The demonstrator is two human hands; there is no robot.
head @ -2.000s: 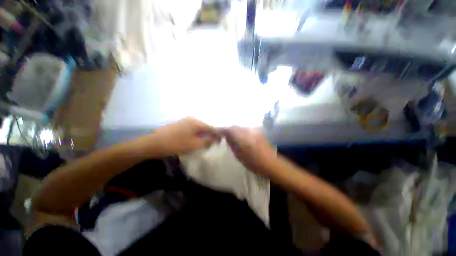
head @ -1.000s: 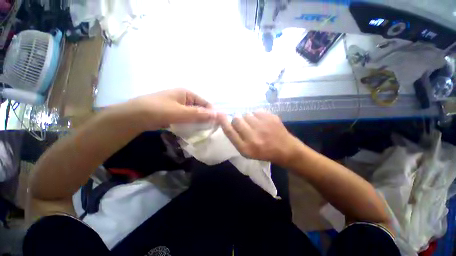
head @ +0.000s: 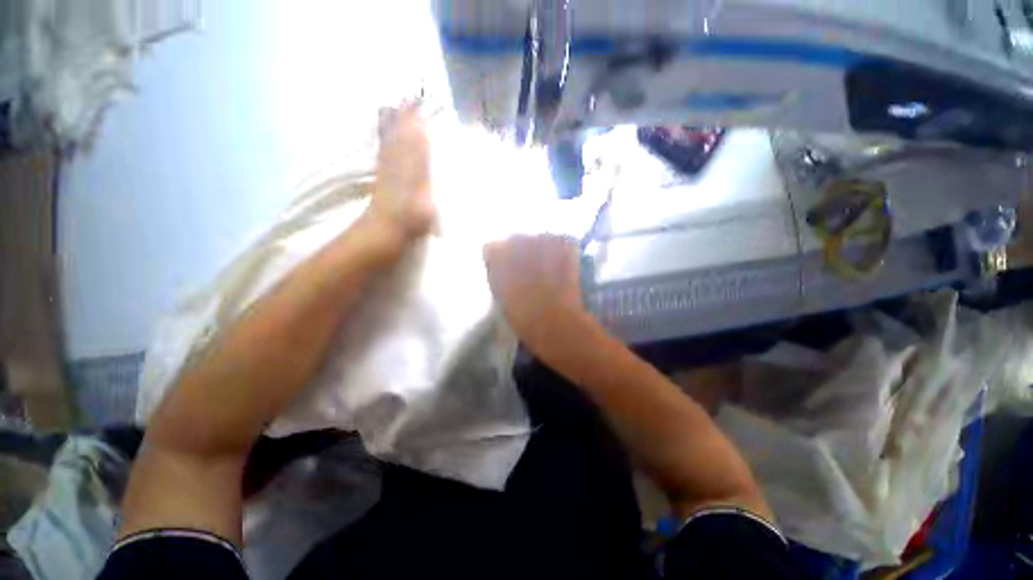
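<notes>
A cream garment piece [head: 442, 391] lies over the front table edge left of the needle area and hangs towards the lap. My left hand [head: 404, 170] rests on it, stretched forward; its fingertips fade into lamp glare. My right hand [head: 535, 278] is bent at the cloth's right side, just in front of the needle area; its fingers are lost in glare, and whether it grips the cloth cannot be told. The white sewing machine [head: 725, 74] with a blue stripe stands ahead and to the right.
A phone [head: 683, 145] lies behind the needle area. Yellow-handled scissors [head: 850, 227] lie right on the table [head: 725, 232]. A ruler strip [head: 691, 292] runs along its edge. Cream cloth [head: 850, 425] heaps in a blue crate [head: 966, 476]. White cloth [head: 74, 515] lies low left.
The cream piece was bunched between both hands before the table edge; now it is spread wider, leftward. My left hand has moved forward onto it, and my hands are apart. The view has shifted.
</notes>
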